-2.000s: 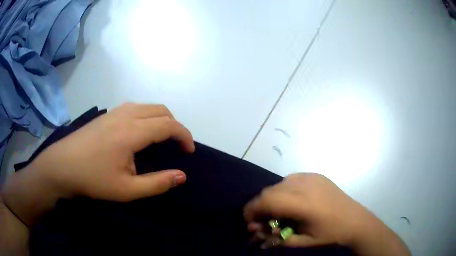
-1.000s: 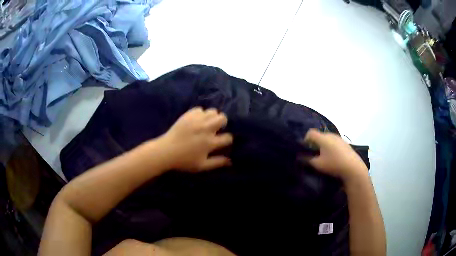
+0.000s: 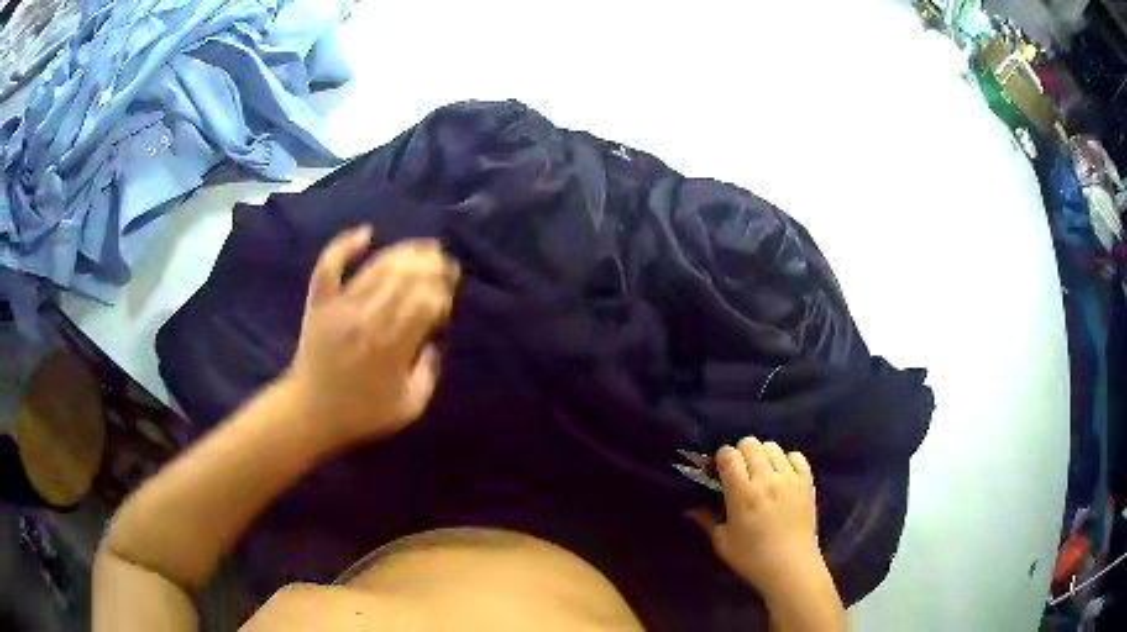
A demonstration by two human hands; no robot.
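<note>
A dark navy jacket (image 3: 544, 370) is spread across the white table, with its shiny lining folds (image 3: 729, 266) facing up. A small label shows at its top edge. My left hand (image 3: 377, 333) is over the left part of the jacket, blurred, with bent fingers; whether it pinches cloth cannot be told. My right hand (image 3: 766, 500) is low on the right part of the jacket, closed around the thread snips (image 3: 700, 469). Their pointed silver blades stick out to the left and look parted. The grip is hidden in the palm. A pale thread (image 3: 772, 380) shows on the cloth.
A loose pile of light blue garments (image 3: 148, 148) lies at the upper left of the white table (image 3: 976, 370). Assorted small items (image 3: 1020, 74) stand beyond the right edge. A brown rounded object (image 3: 62, 426) is below the table's left edge.
The view has widened from the close-up. Since a second ago, my left hand has moved left, and my right hand has moved down toward the wearer. More folded lining shows, and the white tag is no longer visible.
</note>
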